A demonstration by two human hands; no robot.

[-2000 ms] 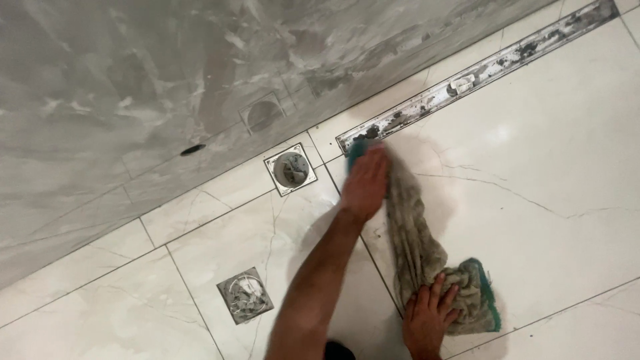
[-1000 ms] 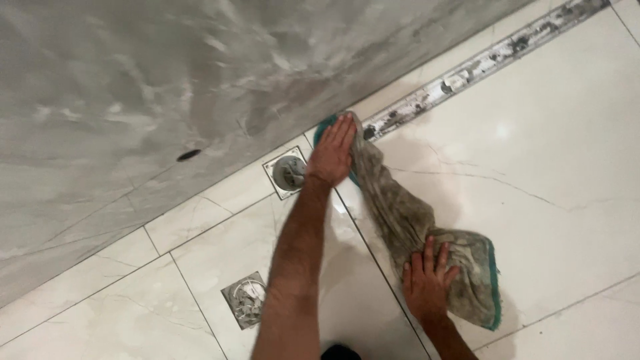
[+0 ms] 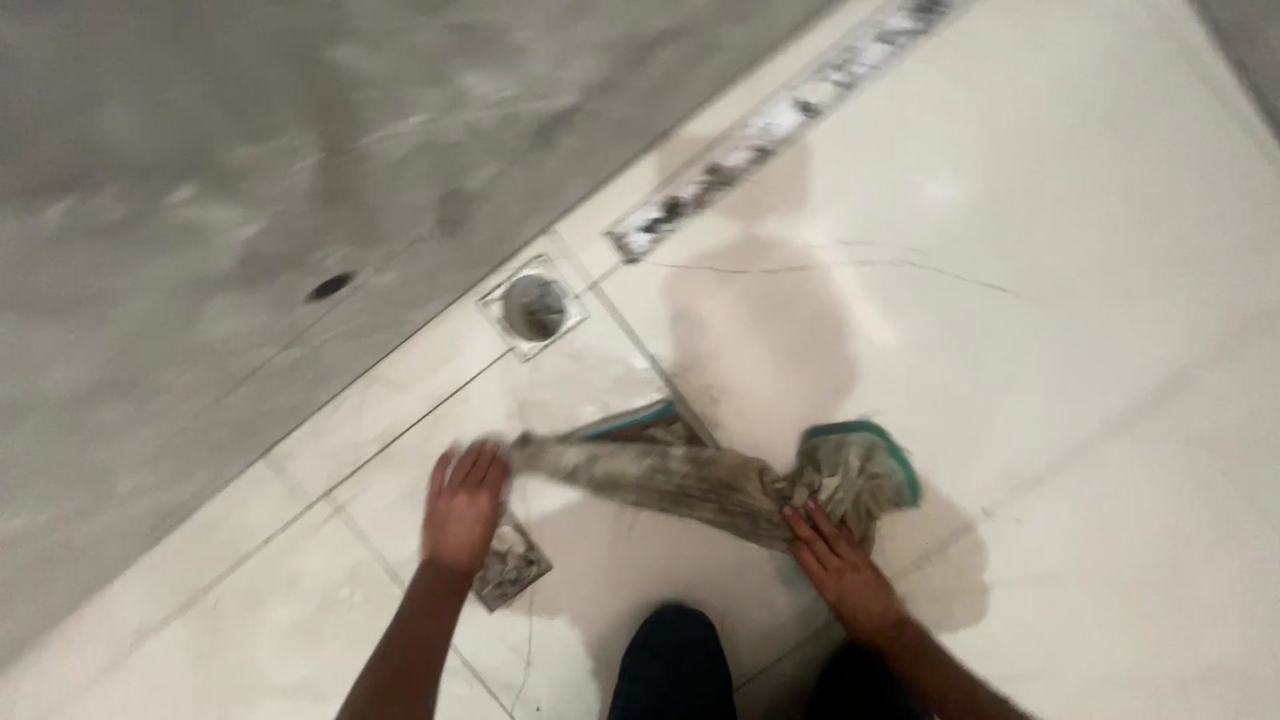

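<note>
A grey-brown cloth with teal edging point(image 3: 670, 485) stretches across the pale floor tiles between my two hands. Its left end is gripped by my left hand point(image 3: 468, 508), which is slightly blurred beside a square floor drain point(image 3: 512, 565) that it partly overlaps in the view. My right hand point(image 3: 840, 570) rests on the cloth's bunched right end, fingers spread over the fabric. Up and left of the cloth, a square drain frame with a round opening point(image 3: 535, 307) is set in the floor.
A long linear drain channel point(image 3: 775, 125), patchy with dark and light marks, runs beside the grey marbled wall point(image 3: 200, 180). The wall has a small dark oval hole point(image 3: 331, 286). My knees point(image 3: 675, 665) are at the bottom edge.
My left hand has moved with its end of the cloth from beside the linear channel to near the lower square drain. The cloth now lies more sideways. The view has shifted.
</note>
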